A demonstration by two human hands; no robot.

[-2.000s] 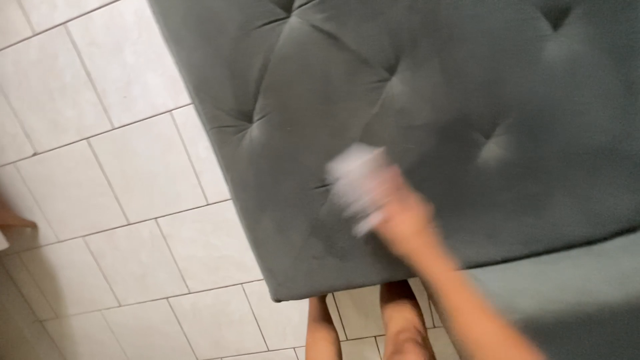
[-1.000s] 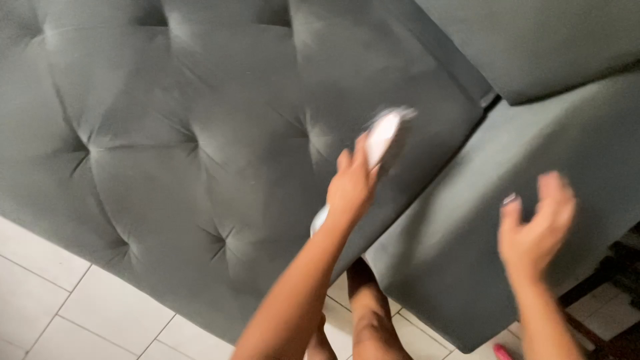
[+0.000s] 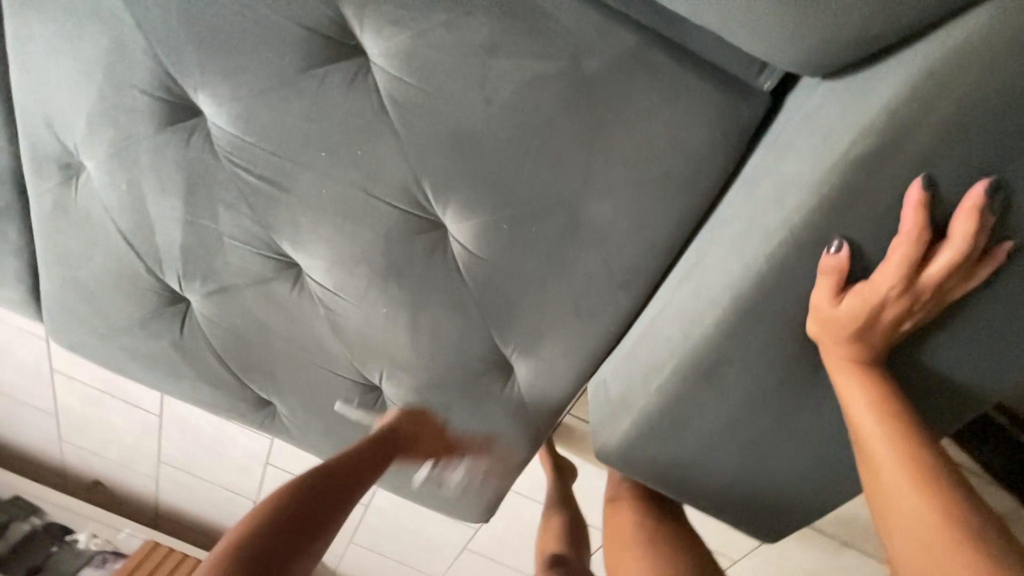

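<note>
A grey tufted sofa seat cushion (image 3: 544,184) fills the middle of the head view. My left hand (image 3: 436,440), blurred, is over the cushion's lower edge, holding a white object (image 3: 448,476) whose kind cannot be told; a pale end of it shows left of the wrist. On the right, my right hand (image 3: 904,280) rests with fingers spread on the grey upholstered sofa arm (image 3: 720,336), holding nothing. A dark gap runs between cushion and arm.
Light floor tiles (image 3: 216,456) show below the sofa, with the person's bare legs (image 3: 652,528) by its edge. At the lower left are a slatted wooden item (image 3: 160,560) and a pile of dark things (image 3: 48,540). Another grey cushion (image 3: 808,32) lies at the top right.
My left hand has moved over the seat cushion to its lower edge, still with the white object. My right hand, raised with fingers apart a second ago, now rests on the sofa arm.
</note>
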